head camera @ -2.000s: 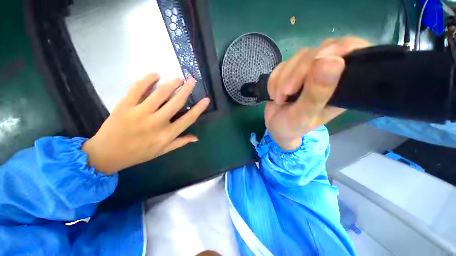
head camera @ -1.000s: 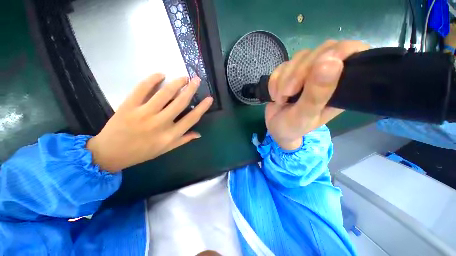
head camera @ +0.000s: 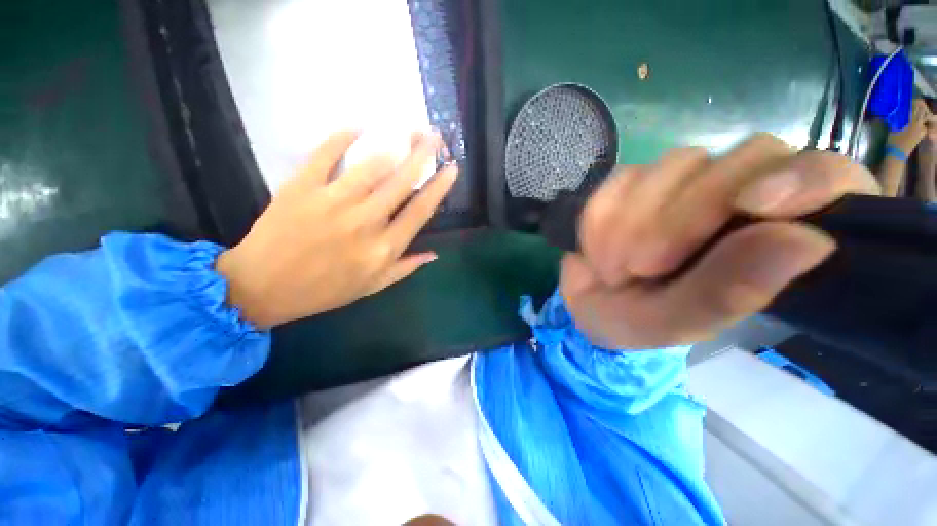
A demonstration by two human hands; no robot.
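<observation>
The opened device with its bright silvery panel [head camera: 308, 82] lies in a black frame [head camera: 491, 113]. A dark honeycomb-patterned strip [head camera: 440, 77] runs along the panel's right edge. My left hand [head camera: 339, 221] rests with spread fingers over the panel's lower right corner, its fingertips at the strip. My right hand [head camera: 699, 231] is closed round a thick black electric screwdriver [head camera: 873, 277], its nose pointing left near the dish's lower edge. The round grey textured dish [head camera: 560, 144] stands right of the frame. The hand and the driver are blurred; the bit's tip is not clearly visible.
The dark green glossy bench [head camera: 678, 41] lies under everything. Black cords and a blue item [head camera: 892, 92] are at the upper right. Another person's hands [head camera: 909, 134] show at the right edge. A white box-like surface [head camera: 781, 411] is at the lower right.
The device and dish show further right in the view. My right hand and the screwdriver are lower and look larger, with the nose at the dish's lower edge. My left fingertips stay at the strip.
</observation>
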